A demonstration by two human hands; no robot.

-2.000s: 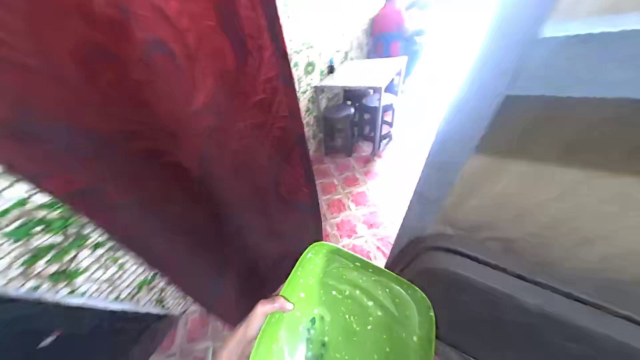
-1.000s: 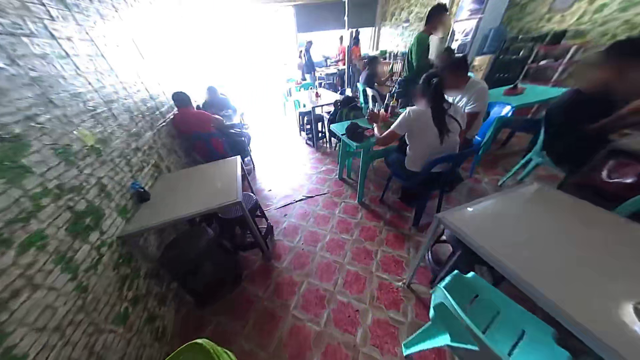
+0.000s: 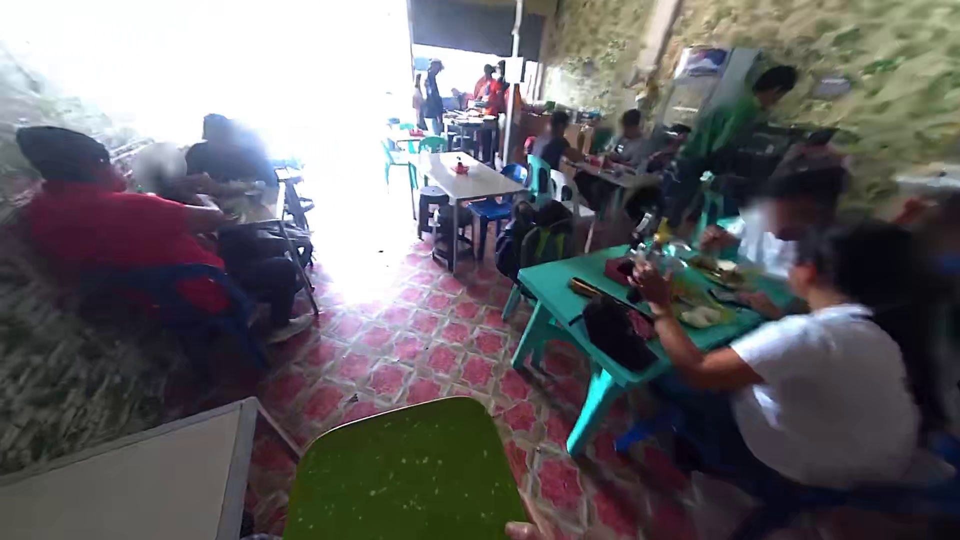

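A green speckled plastic tray (image 3: 405,472) is at the bottom centre, tilted up. My right hand (image 3: 529,525) grips its lower right edge, and only a thumb and part of the fingers show. My left hand is not in view. The tray's lower part is cut off by the frame's bottom edge, and nothing lies on the part that shows.
A pale-topped table (image 3: 135,480) is close at the lower left. At the right, people sit at a green plastic table (image 3: 555,281) with food and bags. People in chairs line the left wall. Red patterned floor tiles (image 3: 390,375) run between them towards a white table (image 3: 472,180).
The view has moved from beside a red curtain into the dining room, closer to the seated people. Two seconds ago a hand showed at the tray's left edge; now one shows at its right edge.
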